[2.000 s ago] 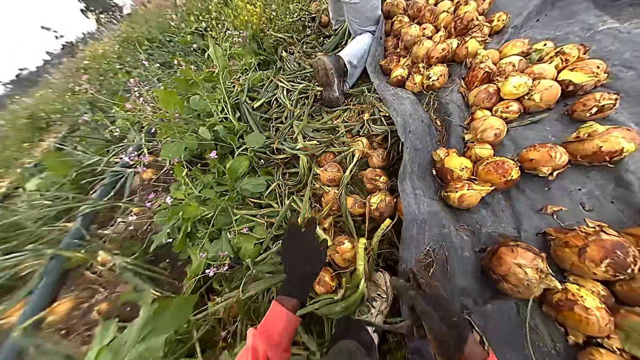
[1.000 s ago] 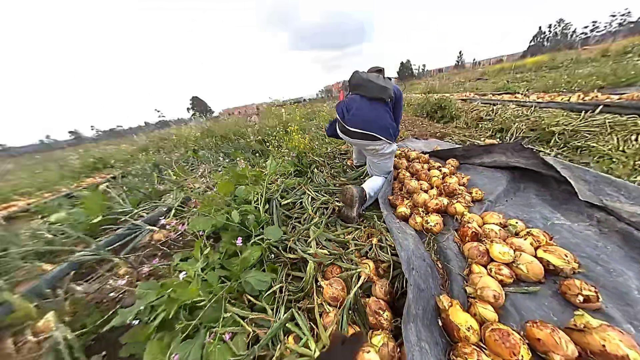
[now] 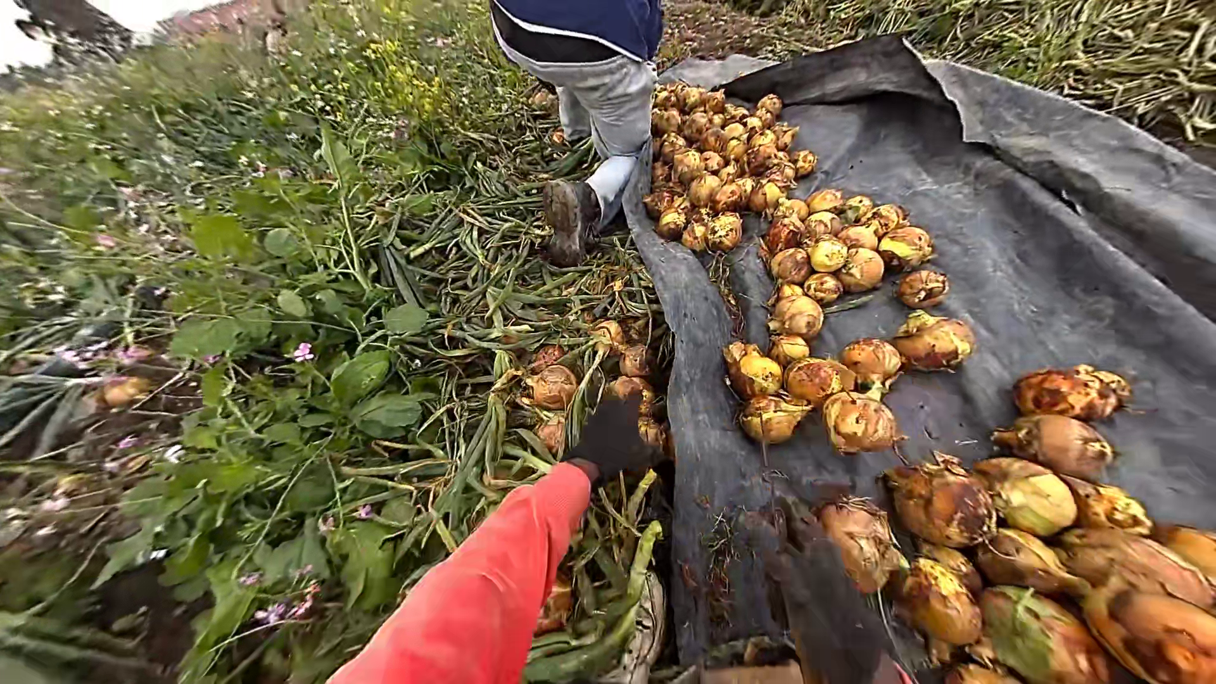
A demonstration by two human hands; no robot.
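Note:
My left hand [image 3: 616, 439], in a black glove below a red sleeve, reaches down onto yellow onions [image 3: 553, 388] lying among their green tops beside the sheet. Its fingers are hidden, so a grip cannot be told. My right hand [image 3: 822, 579], dark-gloved and blurred, is over the grey sheet [image 3: 708, 408] at the bottom, next to an onion [image 3: 860, 541]. Whether it holds anything cannot be made out. Many loose onions [image 3: 860, 421] without long tops lie on the sheet, with a larger pile [image 3: 722, 161] farther off.
Ahead, a person in grey trousers [image 3: 608, 104] and a dark boot [image 3: 570, 220] stands at the sheet's left edge. Leafy weeds [image 3: 361, 380] with small flowers grow on the left. The sheet's far edge [image 3: 855, 71] is folded up. Cut tops [image 3: 494, 247] cover the ground.
The view swung up to the horizon and back down. My left hand has come back into full view over the onions by the sheet's edge. An onion lies beside my right hand.

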